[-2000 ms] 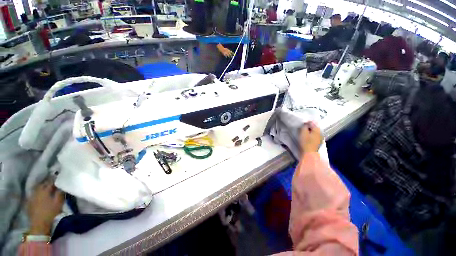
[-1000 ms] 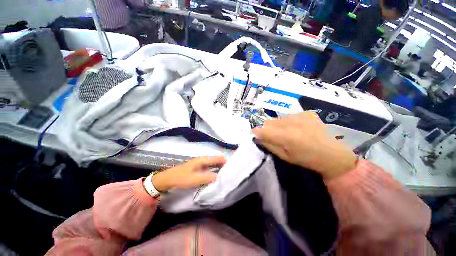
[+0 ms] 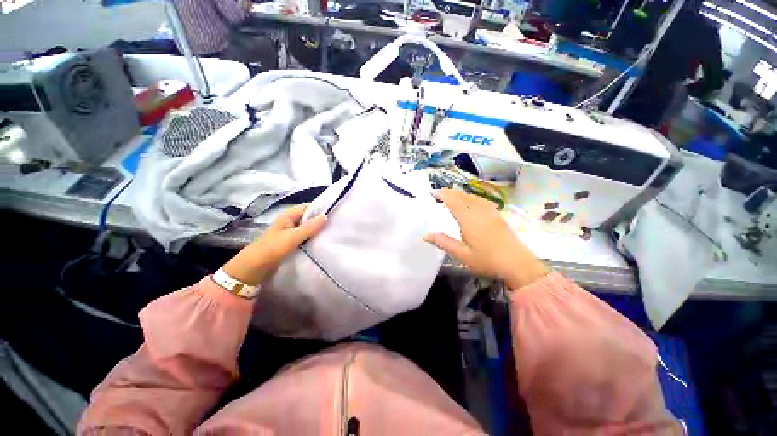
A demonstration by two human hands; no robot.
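Observation:
The light grey garment body (image 3: 366,247) hangs from the needle area over the table's front edge toward my lap, with thin dark seam lines. More of it lies heaped left of the needle, with a speckled patch (image 3: 194,132). My left hand (image 3: 277,243) holds the cloth's left edge between thumb and fingers. My right hand (image 3: 477,234) lies on its right edge, fingers near the presser area, thumb apart; whether it grips cannot be told. The white JACK sewing machine (image 3: 511,140) stands behind. Its presser foot is too small to make out clearly.
Green and yellow scissor handles (image 3: 490,192) lie partly behind my right hand. Light grey cut cloth (image 3: 677,255) hangs at the right table end. Another machine (image 3: 81,102) and a red box (image 3: 162,102) stand at left. People are at the back.
The light cloth has been spread out and now covers the dark panel seen in my lap earlier. My left hand has moved left and up; my right hand has moved down, uncovering the scissors.

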